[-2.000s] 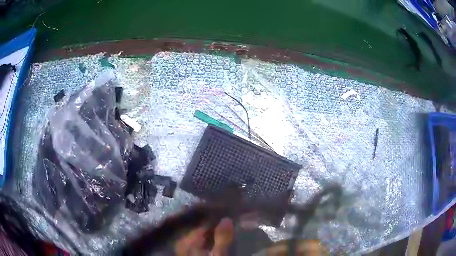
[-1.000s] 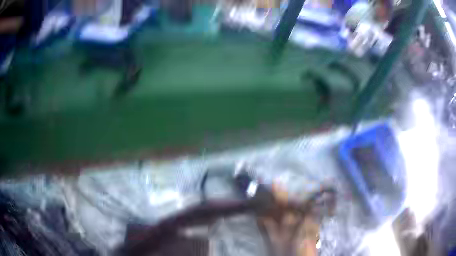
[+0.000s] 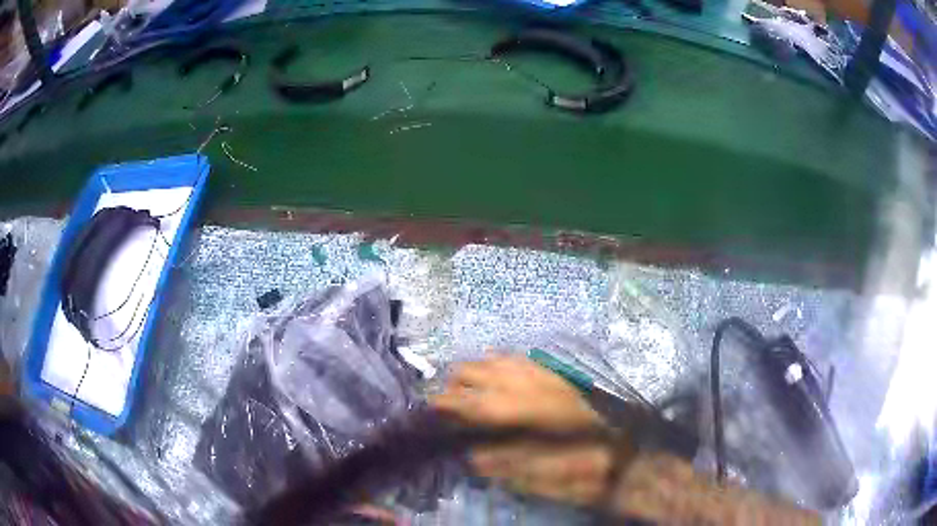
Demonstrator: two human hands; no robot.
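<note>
My right hand point(image 3: 524, 406) is blurred and reaches in from the lower right, over the grid tray point(image 3: 642, 421), beside the clear bag of black pieces point(image 3: 319, 380). Its fingertips are partly hidden, so I cannot tell if they hold anything. A blurred dark curved band crosses close in front of the camera and over the hand. A thick black screwdriver point(image 3: 786, 411) with a white spot lies at the right, its cord looping beside it. Green-ended tweezers point(image 3: 560, 368) lie behind the tray. My left hand cannot be made out; a small skin-toned patch shows at the bottom edge.
A blue tray point(image 3: 195, 205) with white lining at the left holds a black curved part point(image 3: 92, 262) with thin wires. The green belt point(image 3: 462, 164) beyond the bench carries several black curved parts. A white piece point(image 3: 416, 360) and a small black block point(image 3: 269, 298) lie by the bag.
The view has swung back left from the right blue bin. The screwdriver now lies on the bench at the right. My right hand now reaches left over the grid tray.
</note>
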